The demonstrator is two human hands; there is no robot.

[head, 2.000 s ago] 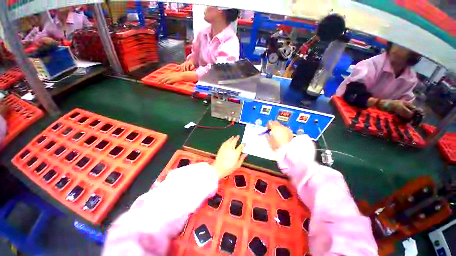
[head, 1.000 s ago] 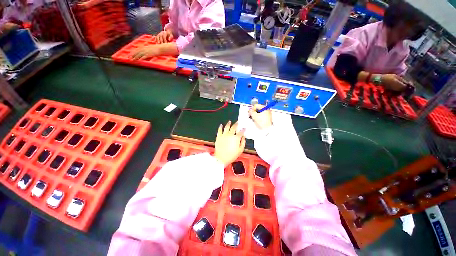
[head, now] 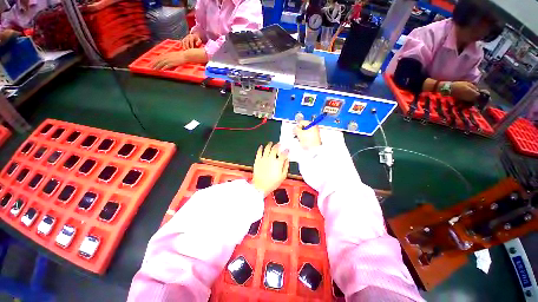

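Note:
My right hand is closed around a blue pen over the white record sheet, in front of the blue control box. My left hand lies flat with fingers apart at the sheet's left edge and holds nothing. Below my forearms lies an orange-red blister tray with dark smartwatch bodies, screen up, in its pockets. One smartwatch body sits tilted in its pocket. My sleeves hide part of the tray.
A second filled tray lies left. The control box and a grey power supply with red lead stand ahead. A toggle-clamp fixture and white scrap lie right. A thin cable's white connector lies nearby. Two people sit opposite with trays.
Since two seconds ago the view has shifted, showing the trays farther left and the fixture more fully. My right hand stays at the sheet with the pen. In the last second little has moved.

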